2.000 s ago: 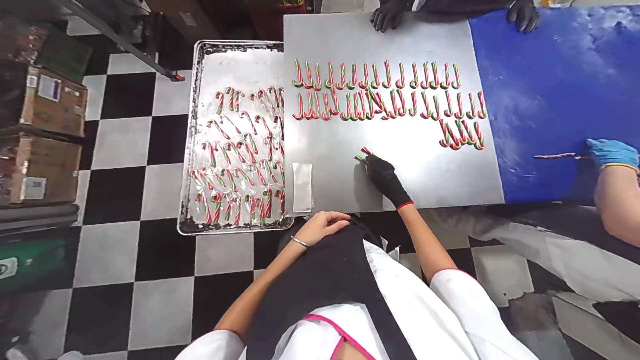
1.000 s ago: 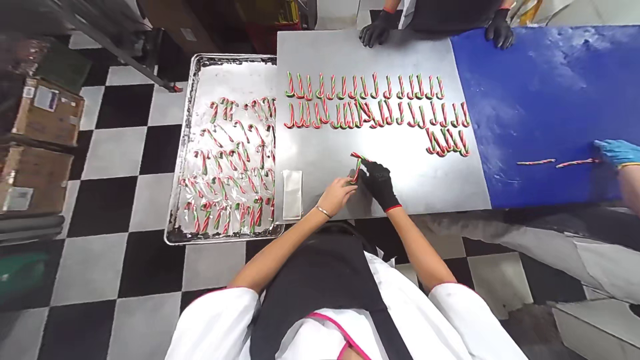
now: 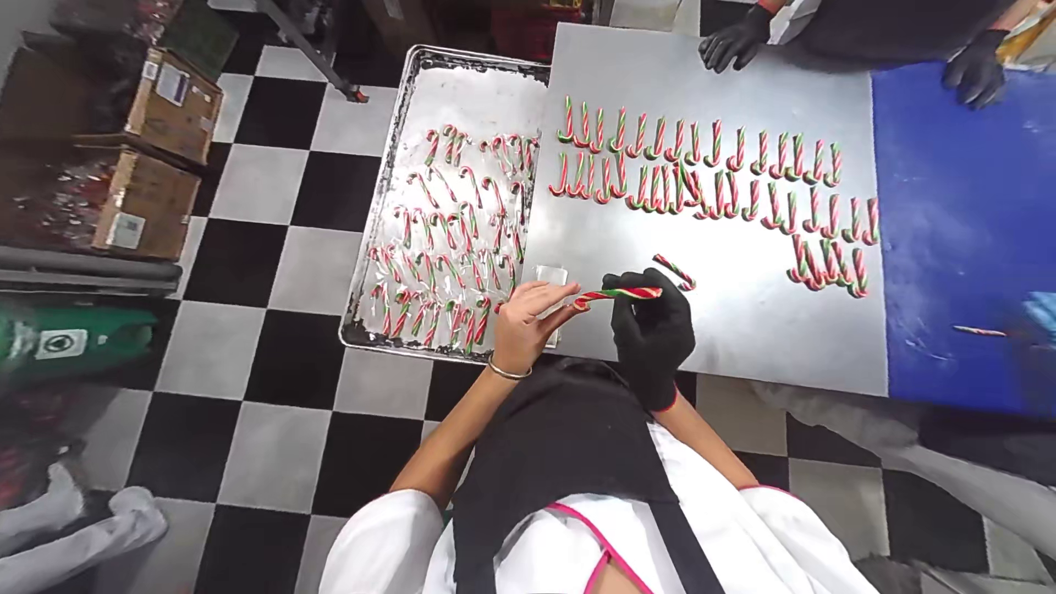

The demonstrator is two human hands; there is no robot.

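My bare left hand [image 3: 530, 318] and my black-gloved right hand [image 3: 653, 330] hold one striped candy cane [image 3: 615, 294] between them, just above the near edge of a metal work surface [image 3: 742, 338]. The left fingers pinch its hooked end, and the right fingers are at its straight end. Another candy cane [image 3: 675, 272] lies right behind my right hand. Rows of unwrapped candy canes [image 3: 714, 144] lie farther back. Under my left hand is a small stack of clear wrappers [image 3: 551, 276], partly hidden. Wrapped candy canes [image 3: 445, 272] fill much of a metal tray at the left.
The tray's rim [image 3: 373, 223] meets the metal surface. Across the surface are a co-worker's black-gloved hands [image 3: 737, 40]. At right, a blue mat [image 3: 957, 247] holds a thin candy stick [image 3: 979, 331] near another person's blue glove [image 3: 1041, 309]. Cardboard boxes [image 3: 148, 202] stand far left.
My left hand has come up from the table's near edge to my right hand and now grips a candy cane with it. The view has shifted somewhat.
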